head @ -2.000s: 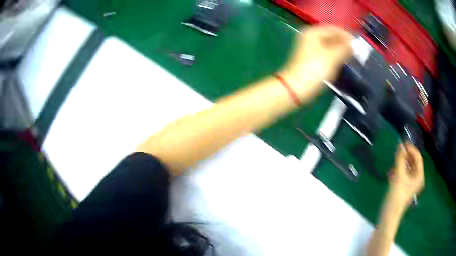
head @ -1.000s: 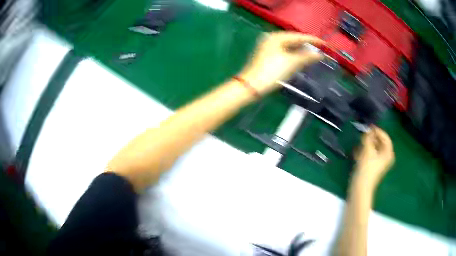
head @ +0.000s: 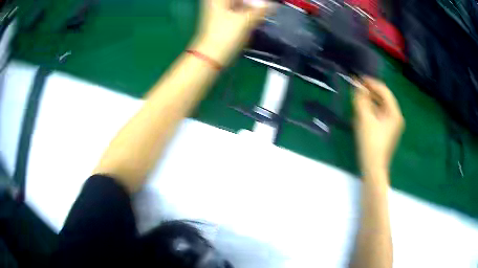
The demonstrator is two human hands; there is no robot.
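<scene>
Several dark phone middle frames lie or are held close together at the top centre, blurred. My left hand is at their left side, its fingers at the top edge of the picture by a small pale thing; whether it grips a frame is unclear. My right hand has its thumb and fingers pinched together at the lower right corner of a dark frame. Blur hides the exact contact and how many frames there are.
A red perforated basket is behind the frames. A white strip runs towards the white mat, with thin dark frame parts across it. Black trays stand at the right on the green surface. Dark hair shows at the bottom.
The view has turned and shifted, so the basket, the frames and the strip sit further left and higher. Both hands stay beside the dark frames, and my left hand now reaches the top edge.
</scene>
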